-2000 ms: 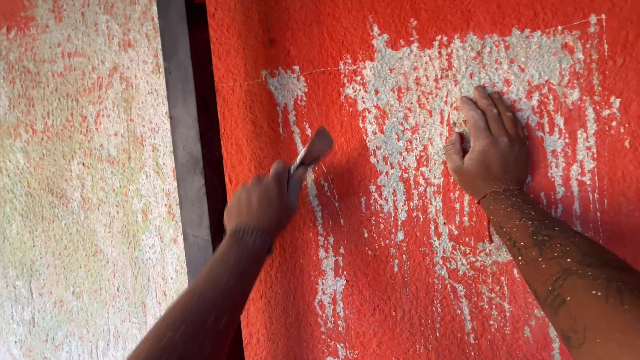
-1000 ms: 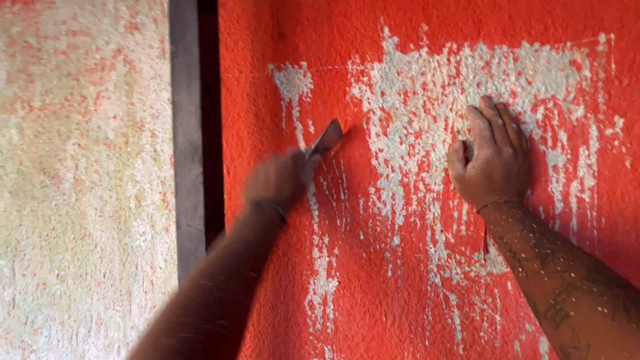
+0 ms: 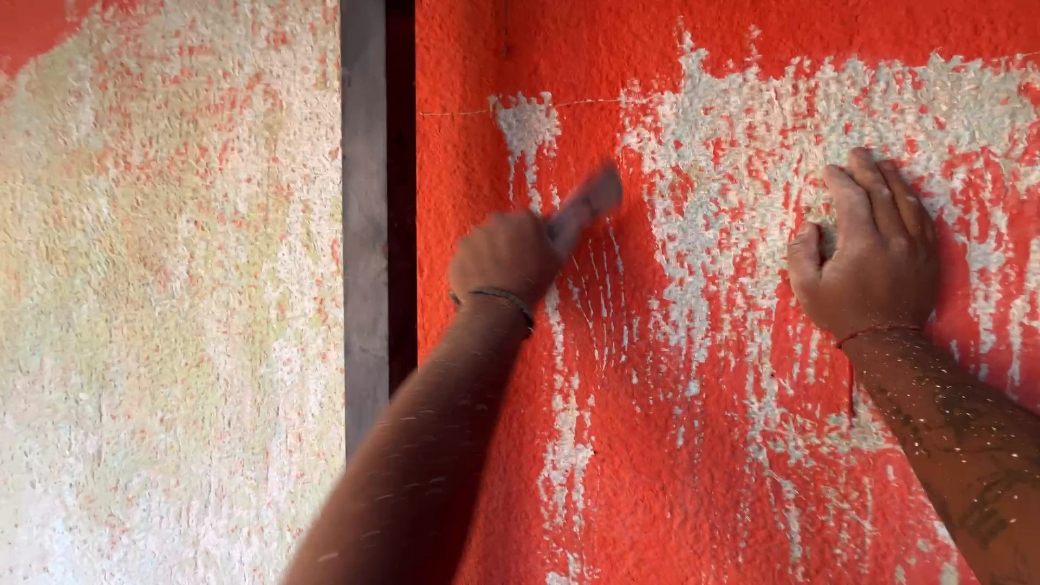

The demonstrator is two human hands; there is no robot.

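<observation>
My left hand [image 3: 508, 256] is closed around the handle of a scraper [image 3: 589, 203], whose blade points up and to the right over the red-painted wall [image 3: 634, 487]. Both the hand and the tool are blurred. Thin pale scratches run down the wall just below the blade. To the right, my right hand [image 3: 873, 244] lies against a large patch of exposed pale plaster [image 3: 731, 122], fingers upward and thumb out to the side. No tool shows in it. A smaller bare patch [image 3: 530, 126] lies above my left hand, with a broken pale streak [image 3: 569, 455] running below.
At the left, a dark vertical post [image 3: 366, 244] stands beside a narrow black gap [image 3: 401, 187]. Beyond it is another rough wall surface [image 3: 179, 284], mostly pale with red flecks. A thin line [image 3: 455, 113] crosses the red wall near the top.
Scratches below the scraper have grown from few to several between the two streaks of bare wall. The left hand keeps hold of the scraper; the right hand stays against the wall.
</observation>
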